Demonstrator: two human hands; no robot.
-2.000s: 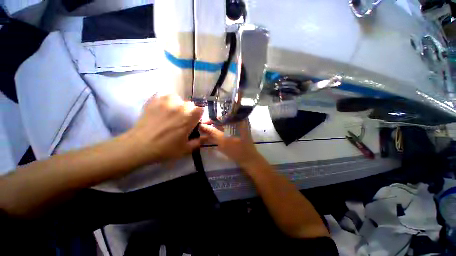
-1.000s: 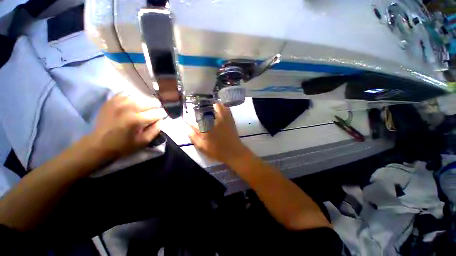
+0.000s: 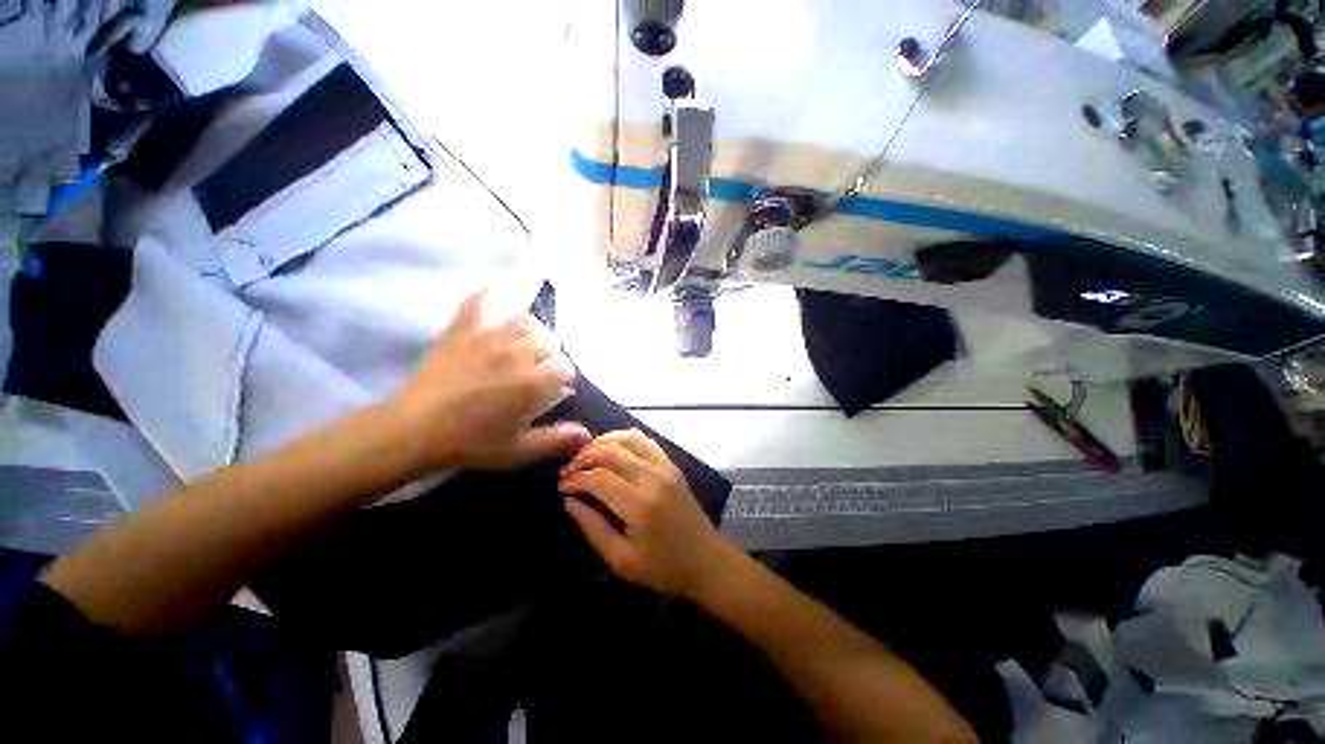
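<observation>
A light grey panel (image 3: 349,320) lies left of the needle area, with a grey rectangle beside a black strip (image 3: 298,146) at its upper left. A black panel (image 3: 436,560) joins its near edge and hangs over the table's front edge. My left hand (image 3: 494,385) presses on the seam between grey and black, fingers bent. My right hand (image 3: 632,502) is just right of it, fingertips pinching the black panel's edge. The cloth under both hands is partly hidden. The presser foot area is washed out by the lamp.
The white sewing machine head (image 3: 828,131) spans the upper right. A black cut piece (image 3: 876,346) lies under its arm. Snips (image 3: 1072,429) lie right of the bed. A grey printed scale (image 3: 930,502) edges the table. Scraps (image 3: 1199,654) are heaped lower right.
Both hands and the cloth have moved away from the needle area towards the wearer. The right hand has come out from beside the machine head to the black panel. The view has shifted.
</observation>
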